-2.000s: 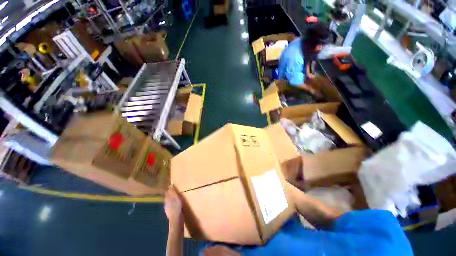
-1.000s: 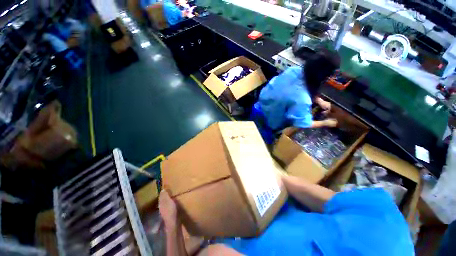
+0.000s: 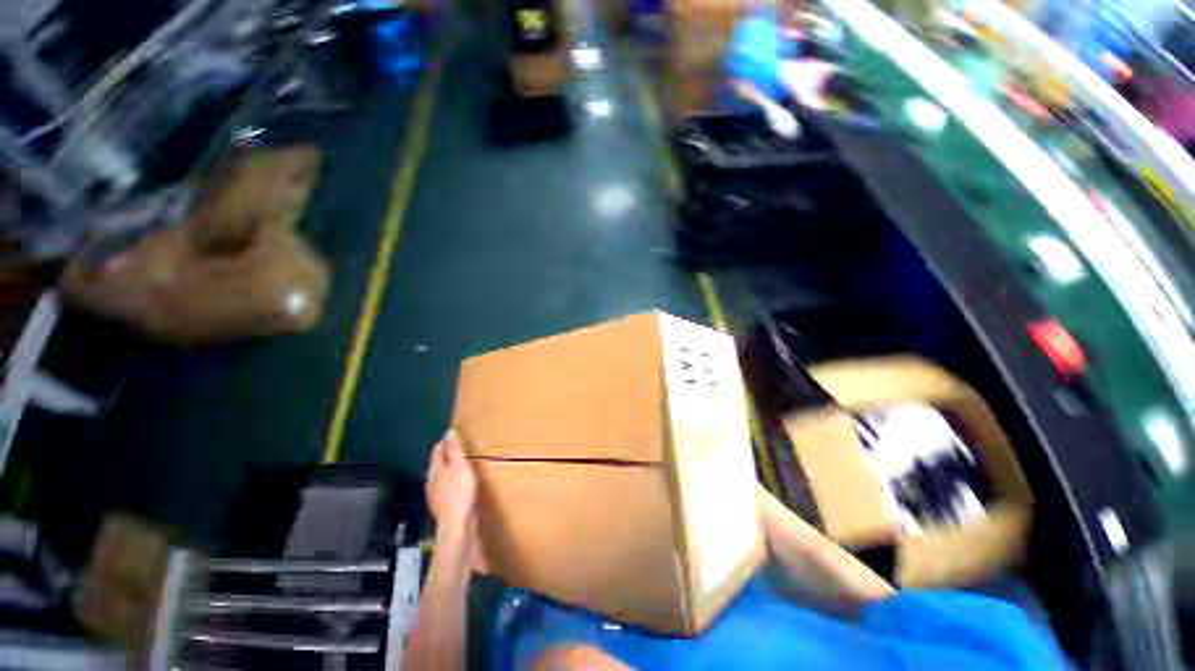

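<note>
A closed brown shipping carton point(image 3: 570, 446) is held against the front of my body. Its near faces show a seam, and its right side is pale with printed handling symbols at the top. My left hand point(image 3: 452, 485) grips the carton's left side, with the fingers along the edge. My right forearm reaches to the carton's right side, and the right hand itself is hidden behind the carton.
Roller conveyor point(image 3: 291, 603) at the lower left. Open carton with white and dark contents point(image 3: 839, 472) at the right, beside the green-topped bench with black strip point(image 3: 944, 262). Brown cartons or wrapping point(image 3: 210, 262) at left, blurred. Yellow floor lines point(image 3: 380, 282) flank an aisle. A person's blue sleeve point(image 3: 754, 55) shows far ahead.
My view has moved forward along the aisle. The rollers have dropped to the lower left, and the nearby seated worker has left the view. The carton stays held in front of me.
</note>
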